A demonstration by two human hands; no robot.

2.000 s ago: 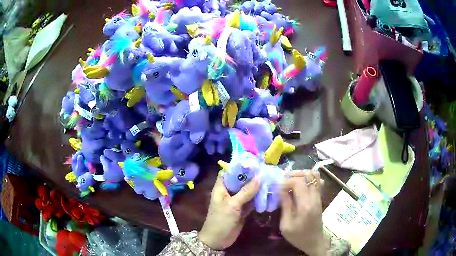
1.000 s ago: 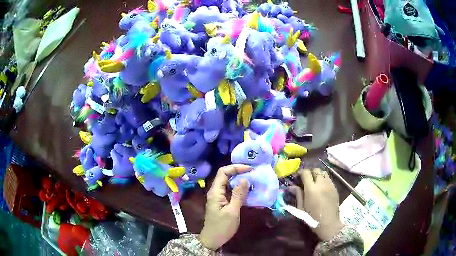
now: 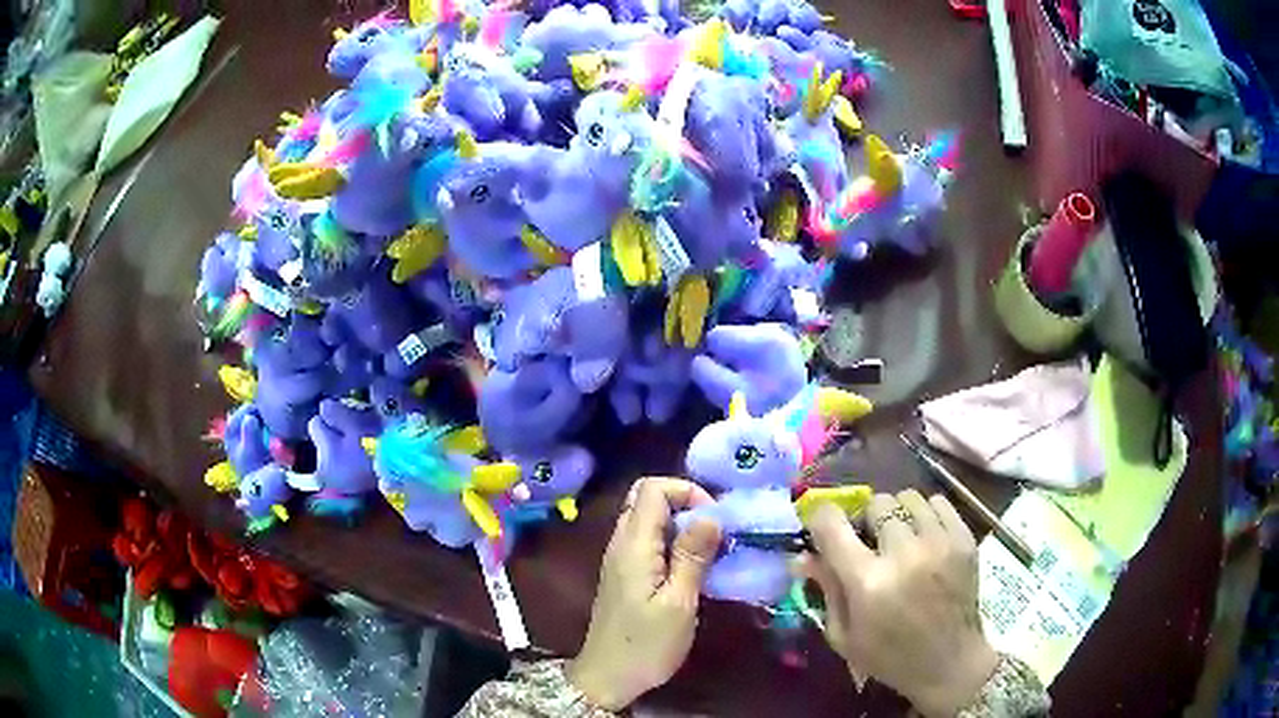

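A purple plush unicorn [image 3: 748, 484] with a yellow horn, yellow wings and a pink and turquoise mane is upright, facing left, above the table's front edge. My left hand [image 3: 650, 592] grips its body from the left. My right hand [image 3: 898, 582] is at its right side, fingers closed on a thin dark tool [image 3: 774, 539] that lies across the belly. The tool's type cannot be told; most of it is hidden by my fingers. The unicorn's lower end and tail are partly behind my right hand.
A large heap of purple unicorns [image 3: 519, 295] lies behind and left. On the right are a thin brownish rod [image 3: 968, 498], a pink cloth [image 3: 1017, 424], printed paper [image 3: 1045, 589], a tape roll [image 3: 1038, 316], a red cone [image 3: 1062, 241] and a dark case [image 3: 1153, 295].
The unicorn has shifted slightly right and down. My right hand has moved from beside it onto its belly, and the dark tool now shows across the belly. The white strip at its tail no longer shows.
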